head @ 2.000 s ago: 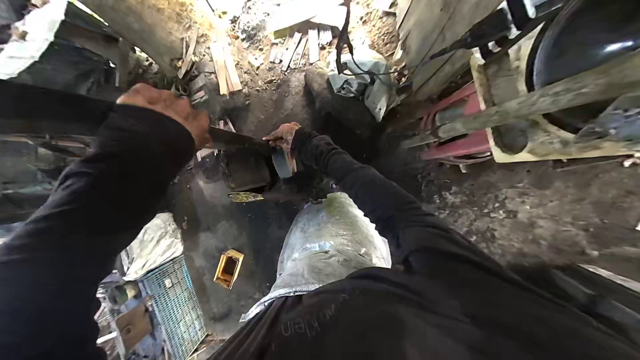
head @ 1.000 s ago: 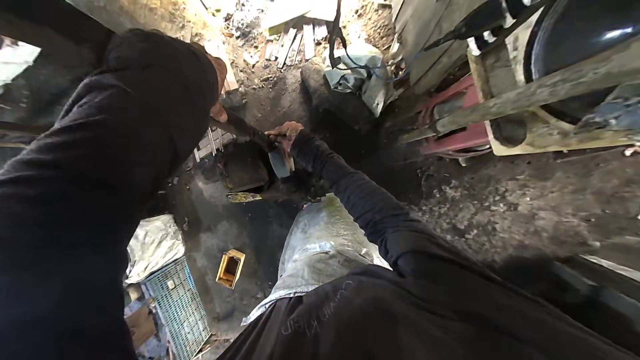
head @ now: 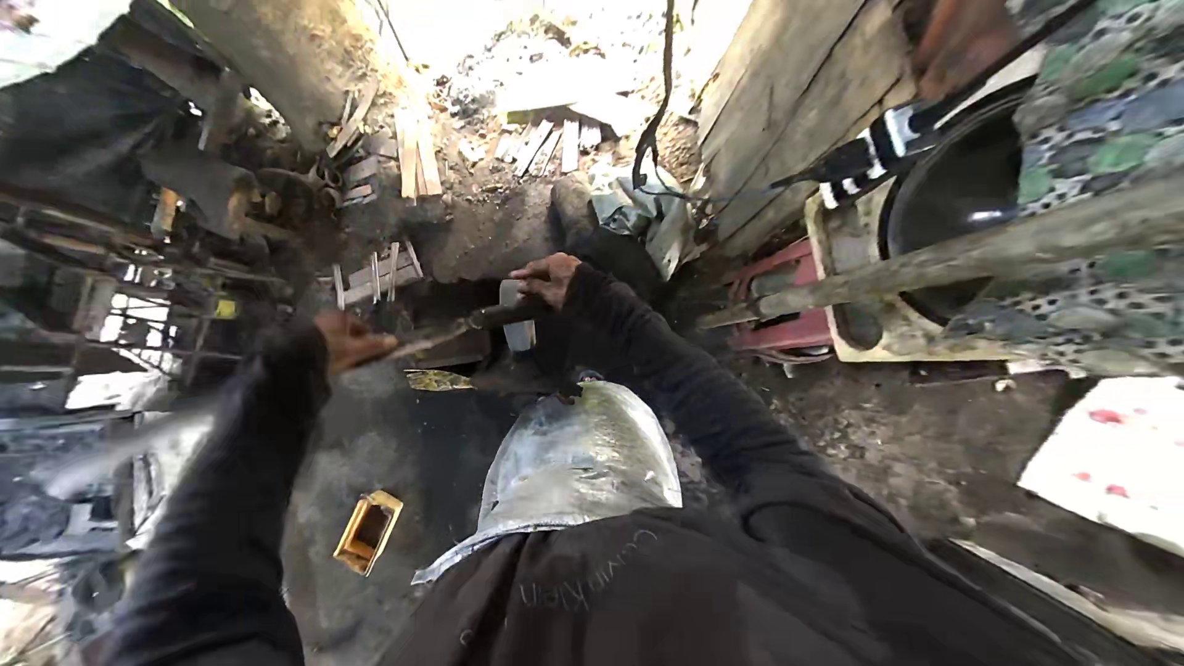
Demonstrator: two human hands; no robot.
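Note:
My left hand (head: 353, 342) is closed on the left end of a long, narrow tool or blade (head: 427, 339), blurred by motion. A pale blade-like streak runs on behind my left forearm; whether it is the same piece I cannot tell. My right hand (head: 548, 279) is at the other end of the tool, its fingers bent over a dark part beside a grey-white block (head: 520, 319). Below the hands lies a dark block or stand, partly hidden. A pale, worn sheet covers my lap (head: 581, 458).
A small yellow open box (head: 368, 533) lies on the dark floor at lower left. Wood strips (head: 544, 148) lie ahead. At right are a red plastic chair (head: 786, 301), a long pole (head: 953, 259) and a black basin (head: 962, 203). Metal racks stand at left.
My left arm, which filled the left side a second ago, has drawn back and lower, and more of the left side shows. My right hand stays near the grey-white block.

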